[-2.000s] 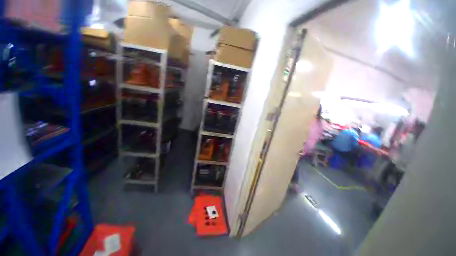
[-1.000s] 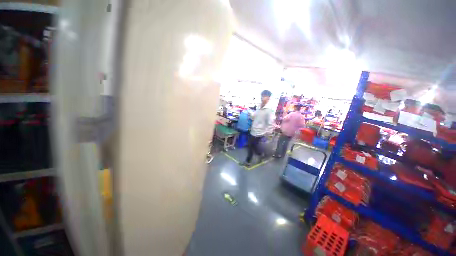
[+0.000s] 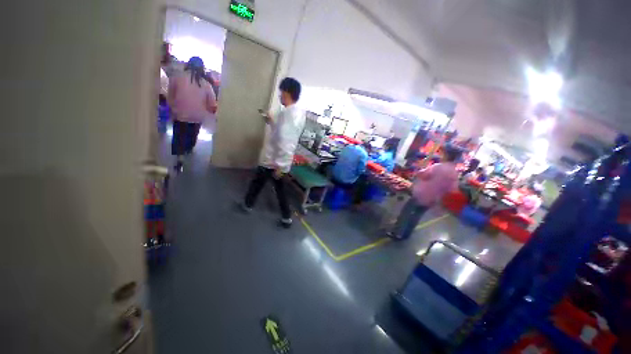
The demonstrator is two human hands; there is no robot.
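Observation:
Neither of my hands is in the picture, and no tool is in view. Nearest in front of me on the left is a pale door with a metal handle low on its edge. Grey shiny floor lies ahead, with a dark floor sign bearing a yellow-green arrow at the bottom. On the lower right stands a blue cart with a metal push handle.
A person in white walks across ahead. A person in pink is at a far doorway. Another in pink stands by worktables where people in blue sit. A blue rack with red trays is on the right. Yellow tape marks the floor.
The view has swung right, from the white racks past the door into the hall. The person in white is now nearer and more to the left. The blue rack sits further right.

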